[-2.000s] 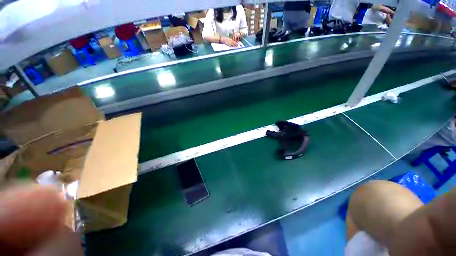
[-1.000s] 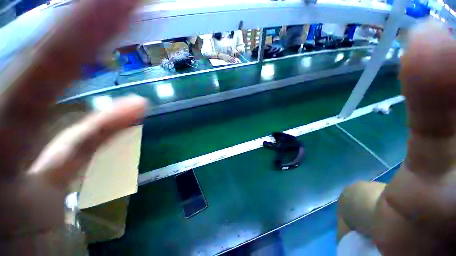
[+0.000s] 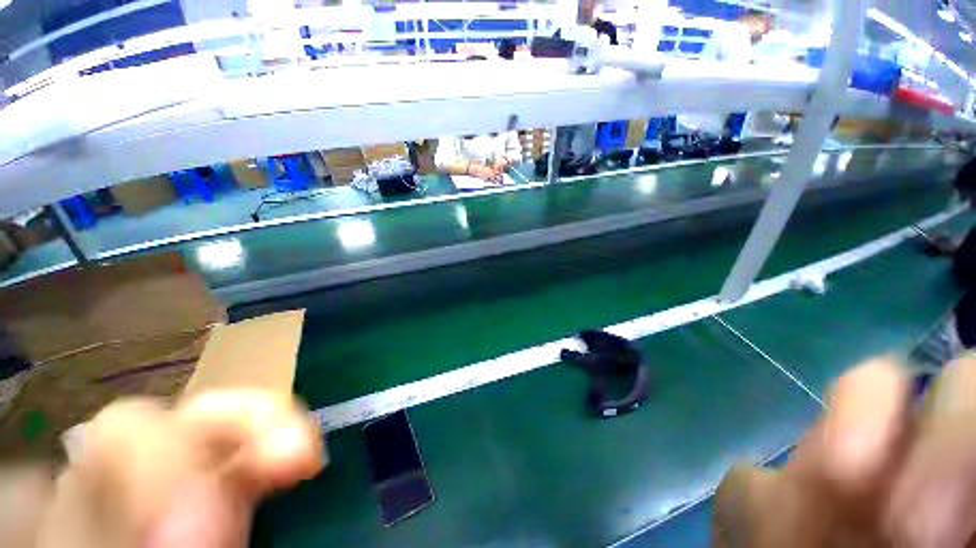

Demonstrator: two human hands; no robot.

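My left hand (image 3: 187, 471) is large and blurred at the lower left, in front of the open cardboard carton (image 3: 112, 310); its fingers are bent. My right hand (image 3: 856, 471) is blurred and cut off at the lower right. Whether either hand holds anything cannot be seen. A dark smartphone (image 3: 398, 468) lies flat on the green bench (image 3: 514, 460), right of the carton. A crumpled black strap or glove (image 3: 612, 373) lies farther right, against the white rail (image 3: 460, 379).
A slanted white post (image 3: 792, 171) rises from the rail. A white shelf (image 3: 375, 107) crosses above. A small white scrap (image 3: 809, 282) lies by the rail. Across the green conveyor, a person (image 3: 477, 157) works at another bench. Part of another person shows at the right edge.
The view has tilted up, so the bench things sit lower and more of the hall shows. Both hands have come down from their raised place of a second ago.
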